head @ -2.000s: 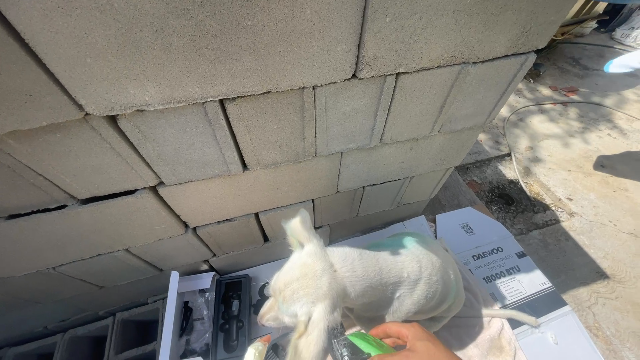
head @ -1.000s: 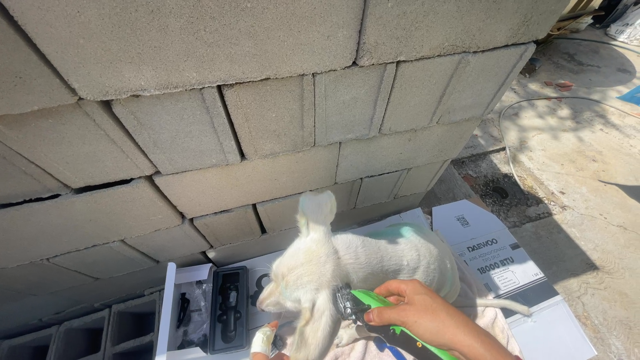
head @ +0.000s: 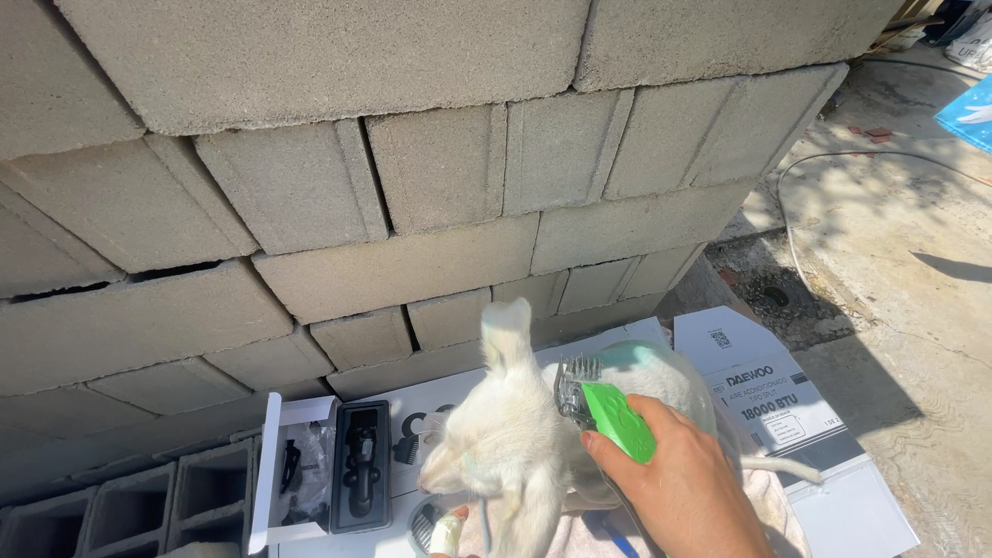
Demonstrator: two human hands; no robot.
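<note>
A white short-haired dog (head: 504, 434) stands on a pink towel (head: 775, 496), its head turned to the left and a pale green tint on its back. My right hand (head: 682, 480) grips a green hair clipper (head: 620, 422), whose clear comb guard is at the dog's neck and shoulder. Low in the view, beneath the dog's muzzle, fingertips of my left hand (head: 460, 513) show around a small whitish object (head: 446, 535) that I cannot identify. The rest of that hand is hidden by the frame's edge and the dog.
Stacked concrete blocks (head: 403, 263) form a wall behind the dog. An open white box (head: 271, 473) with plastic-wrapped parts and a black molded tray (head: 363, 465) lie at left. Printed Daewoo cardboard (head: 744, 356) lies at right, beside a concrete floor (head: 914, 325) with a hose (head: 783, 194).
The clipper in my right hand has moved up from low beside the dog's neck to its upper neck and shoulder. The dog's raised ear stays upright.
</note>
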